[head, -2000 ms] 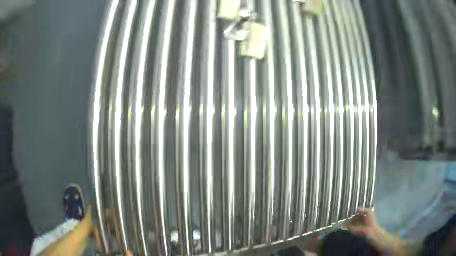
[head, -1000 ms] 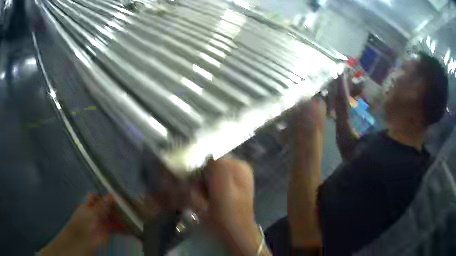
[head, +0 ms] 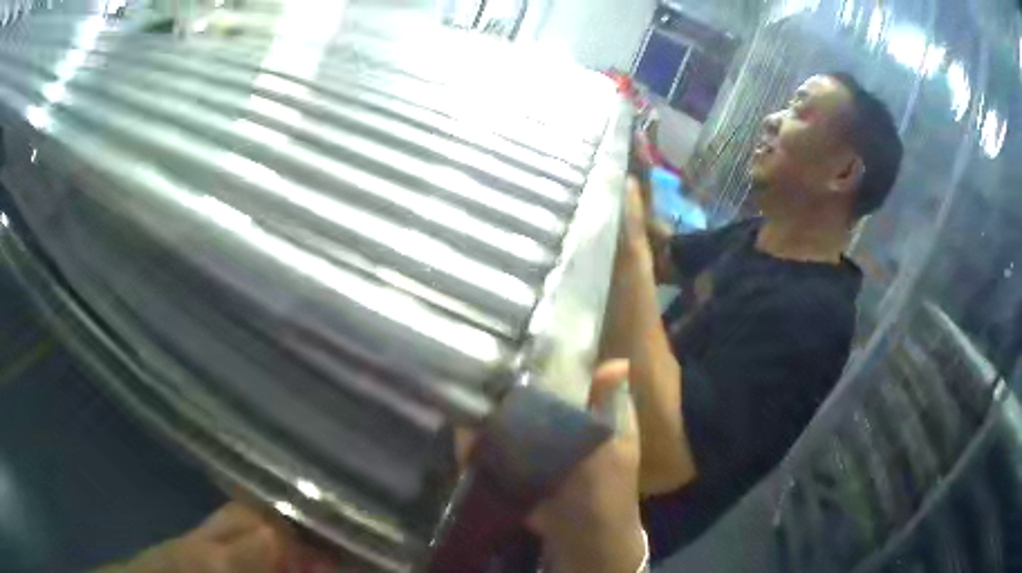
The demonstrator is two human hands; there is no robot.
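Observation:
A large metal rack (head: 370, 213) of long shiny parallel bars slopes from the upper left to the centre, with a flat end rail (head: 577, 302) on its right. My right hand (head: 594, 481), with a thin band at the wrist, holds the near corner beside a dark corner piece. My left hand (head: 252, 539) is blurred and partly cut off at the bottom edge, against the long lower rail (head: 168, 431); its fingers are mostly hidden. Whether the lower rail belongs to the same rack is unclear.
A person in a dark T-shirt (head: 762, 347) stands close on the right, arms raised to the end rail. Behind are a blue item (head: 675, 202) and a window (head: 672, 62). A ridged grey surface (head: 897, 448) lies at lower right.
The view has swung up from bars seen from above to the rack's corner and the other person. Since one second ago, the corner and my right hand have shifted right in view.

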